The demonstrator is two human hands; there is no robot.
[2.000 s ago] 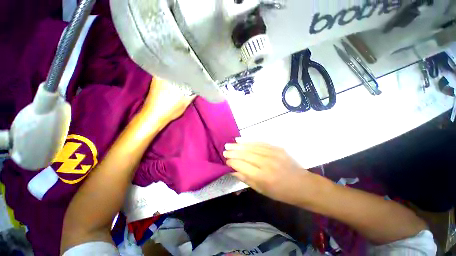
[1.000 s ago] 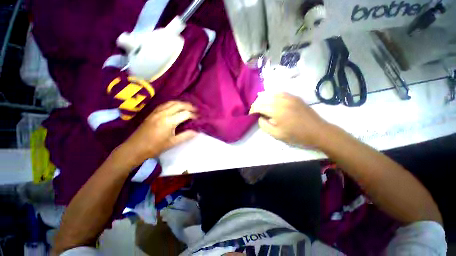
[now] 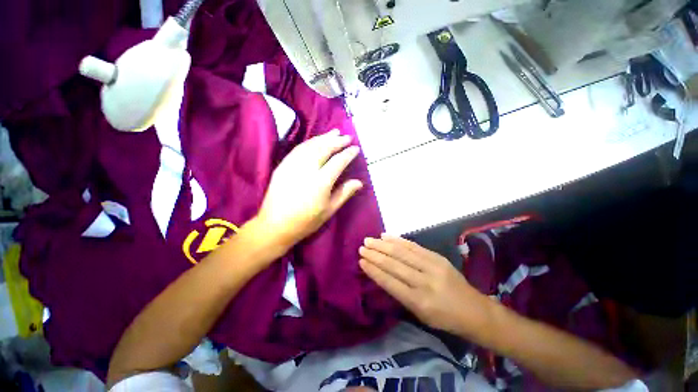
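The maroon garment (image 3: pixel 337 260) with white bands and a yellow emblem (image 3: pixel 210 239) lies over the table and hangs over its front edge. Its straight right edge runs from the needle area down to my right hand. My left hand (image 3: pixel 306 180) lies on the cloth just below the needle area, fingers spread, pressing it flat. My right hand (image 3: pixel 409 276) rests on the cloth edge near the table's front edge, fingers extended and together; whether it pinches the cloth is hidden. The sewing machine head (image 3: pixel 306 46) stands above the cloth; glare hides the needle.
Black-handled shears (image 3: pixel 463 96) and a slim silver tool (image 3: pixel 534 80) lie right of the needle on the white table (image 3: pixel 459 184). Small dark metal pieces (image 3: pixel 650 80) lie at the far right. A white lamp (image 3: pixel 145 84) hangs over the cloth at left. More maroon cloth (image 3: pixel 536 291) is below the table.
The cloth, bunched before, now lies flatter with a straight right edge. My left hand has moved from the emblem side onto the cloth near the needle. My right hand has moved toward the table's front edge.
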